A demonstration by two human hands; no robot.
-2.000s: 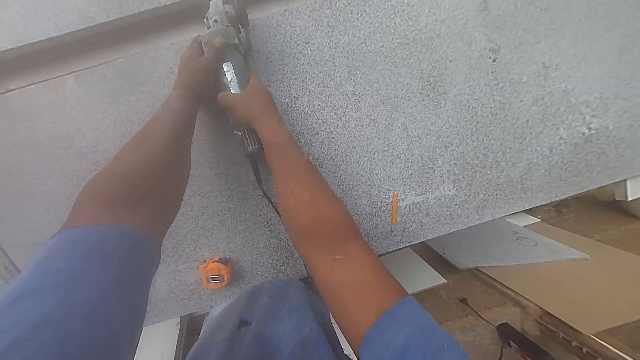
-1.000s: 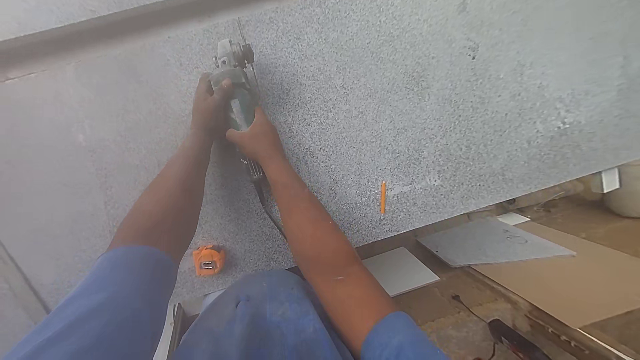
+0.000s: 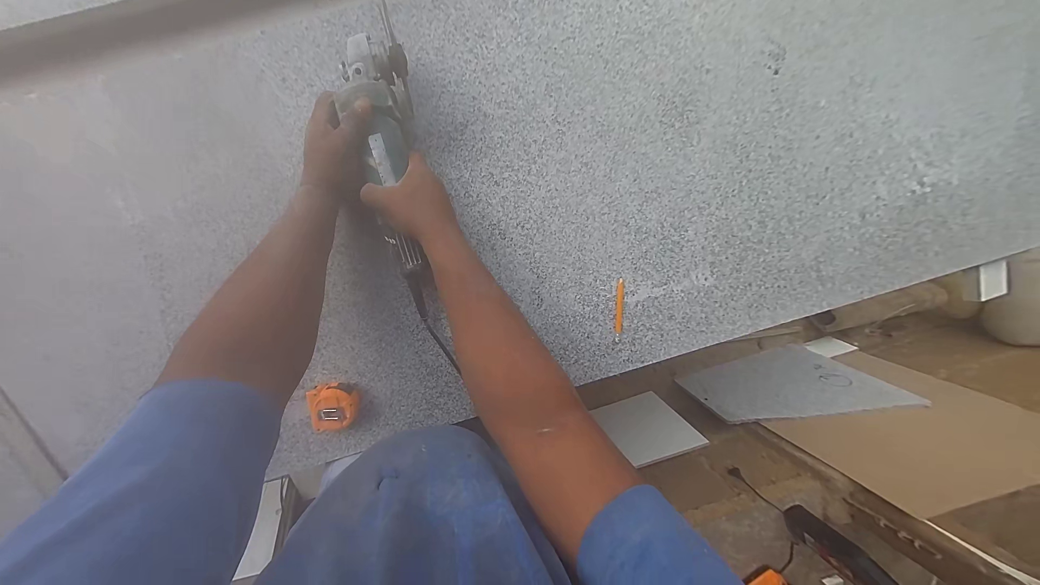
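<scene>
An angle grinder (image 3: 386,146) with a green body and grey metal head lies between my hands over a speckled grey stone slab (image 3: 528,162). My left hand (image 3: 335,146) grips it just behind the head, and my right hand (image 3: 413,199) wraps the rear of its body. Its thin disc stands edge-on at the right side of the head. Whether the disc touches the slab is not clear. A black cord runs from its tail under my right forearm. An orange tape measure (image 3: 333,406) rests on the slab by my left forearm, and an orange pencil (image 3: 619,307) lies to the right.
Haze hangs over the slab's left part. Below its front edge, at the right, lie a white tile (image 3: 650,429), a grey stone offcut (image 3: 800,383) with a pencilled mark, a brown board (image 3: 918,439) and a dark corded tool (image 3: 837,544). A pale container (image 3: 1014,305) stands at the far right.
Both hands and the grinder have come back across the slab toward my body, away from the long gap at the top. The grip looks the same. The tape measure and pencil still lie on the slab.
</scene>
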